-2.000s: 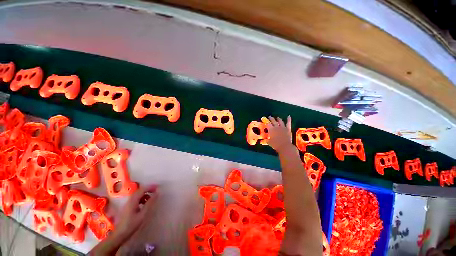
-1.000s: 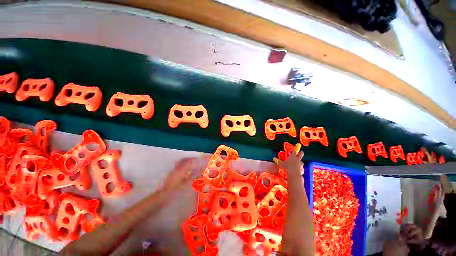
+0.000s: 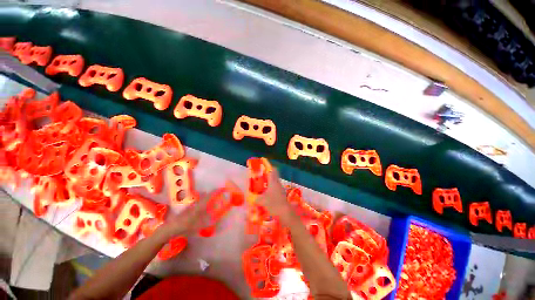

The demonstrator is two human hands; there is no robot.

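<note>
My left hand (image 3: 196, 218) is blurred and holds an orange controller shell (image 3: 222, 204) tilted over the table, left of the right-hand pile. My right hand (image 3: 272, 193) holds another orange shell (image 3: 258, 176) on end near the belt's near edge; its fingers are blurred and the grip is partly hidden. A large pile of loose shells (image 3: 91, 164) lies at left, with one shell (image 3: 179, 182) at its right side. A smaller shell pile (image 3: 353, 249) lies under and right of my right forearm.
The green conveyor belt (image 3: 281, 88) crosses beyond the table with a row of spaced shells (image 3: 254, 129). A blue bin (image 3: 399, 240) of small orange parts (image 3: 427, 263) stands at right. Grey bars meet the belt at left (image 3: 29, 71) and right (image 3: 504, 241). Small objects (image 3: 447, 114) lie on the white ledge.
The view has shifted, so the table and belt sit differently. My left hand now has a shell. My right hand has come left from beside the blue bin, towards my left hand.
</note>
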